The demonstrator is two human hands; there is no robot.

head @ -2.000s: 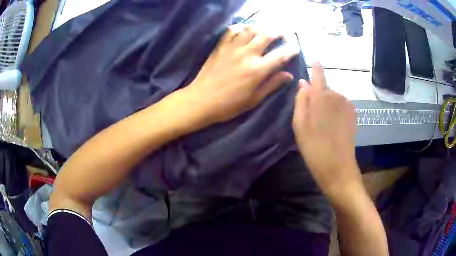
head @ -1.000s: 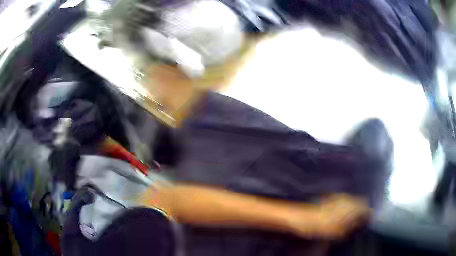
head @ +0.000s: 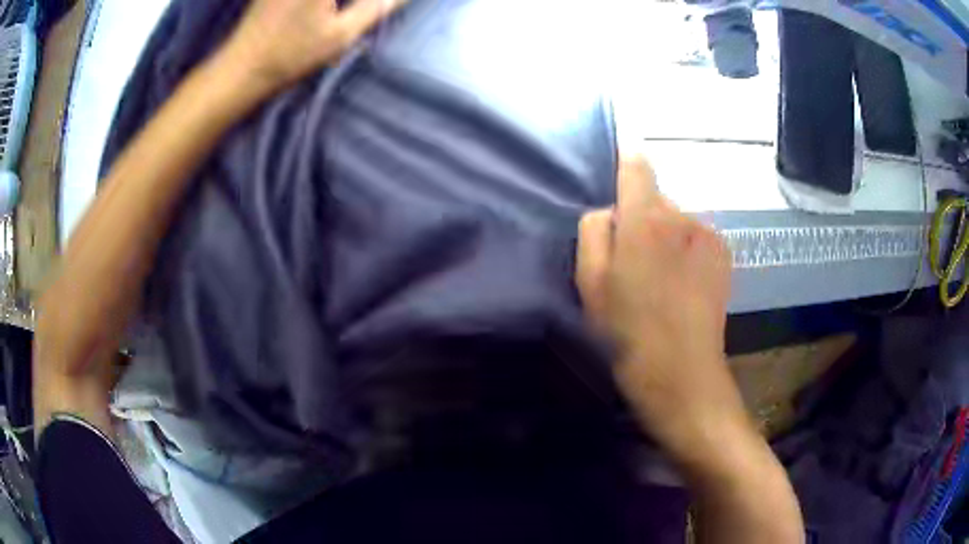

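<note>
The dark grey-purple garment panel (head: 414, 213) lies in folds over the machine table's front edge and my lap, its upper part washed out by glare. My left hand (head: 303, 37) is on the cloth at the top left, its fingers partly cut off by the picture's top edge, so its grip is unclear. My right hand (head: 664, 282) is closed on the panel's right edge, index finger pointing up along it. The needle area cannot be made out in the bright glare.
Two black flat objects (head: 816, 101) lie right on the white table. A ruler strip (head: 829, 245) runs along the front edge, with yellow loop handles (head: 948, 250) at its end. The fan (head: 13, 96) is cut off at left. Light grey cloth (head: 213, 468) lies lower left.
The view swung toward the left side and back. Compared with the first frame, my left hand is further up and left, and the panel is bunched and shifted. My right hand is slightly lower and left.
</note>
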